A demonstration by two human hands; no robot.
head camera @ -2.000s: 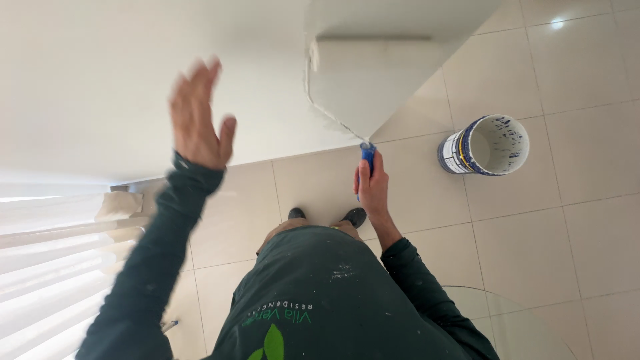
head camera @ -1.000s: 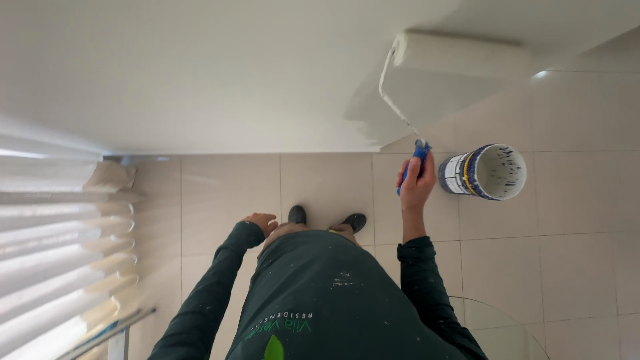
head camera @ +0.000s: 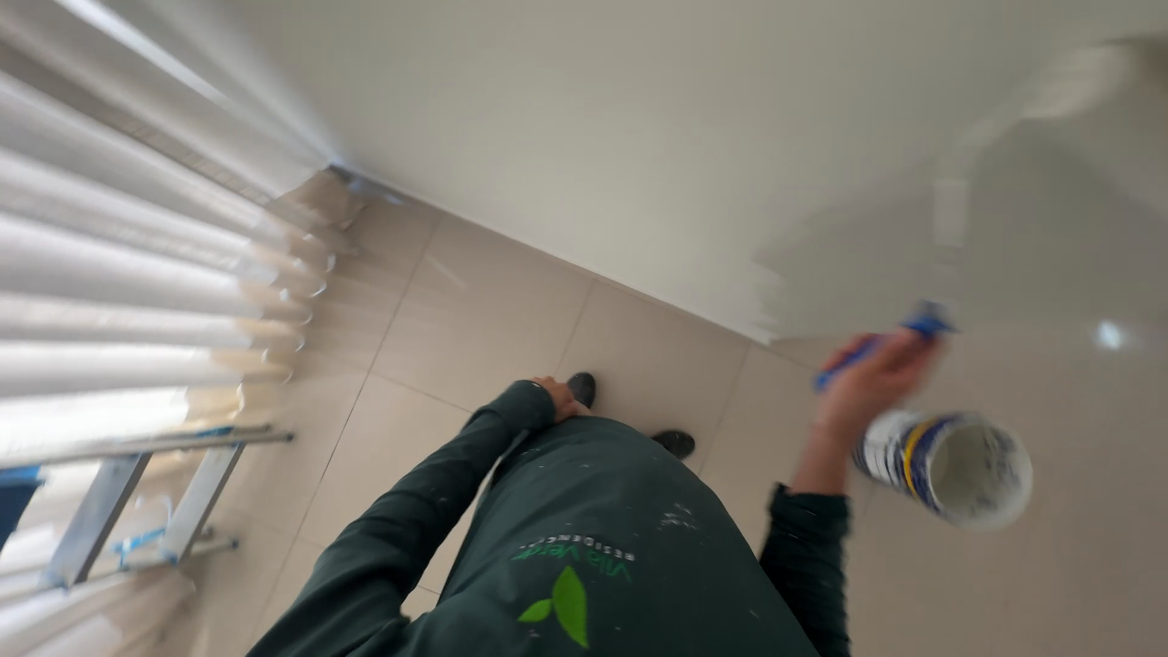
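My right hand (head camera: 881,374) grips the blue handle of a paint roller (head camera: 926,324), whose wire frame and pale sleeve are blurred against the wall at the upper right. Darker, wet-looking paint (head camera: 858,246) covers part of the pale wall (head camera: 584,137) beside the roller. Just below my right hand, a paint bucket (head camera: 981,470) with blue, white and yellow sides stands on the floor, its inside smeared. My left hand (head camera: 557,397) rests low by my thigh near one dark shoe; its fingers are partly hidden and I cannot tell whether it holds anything.
Sheer white curtains (head camera: 137,301) hang along the left side. An aluminium stepladder (head camera: 100,520) with blue parts stands at the lower left. Beige tiles (head camera: 438,319) cover the floor up to the wall's base. My dark shoes (head camera: 673,444) are close to that wall.
My left hand, raised in front of the wall two seconds ago, has come down beside my thigh. The roller has moved right along the wall. The view has turned, bringing the stepladder into sight.
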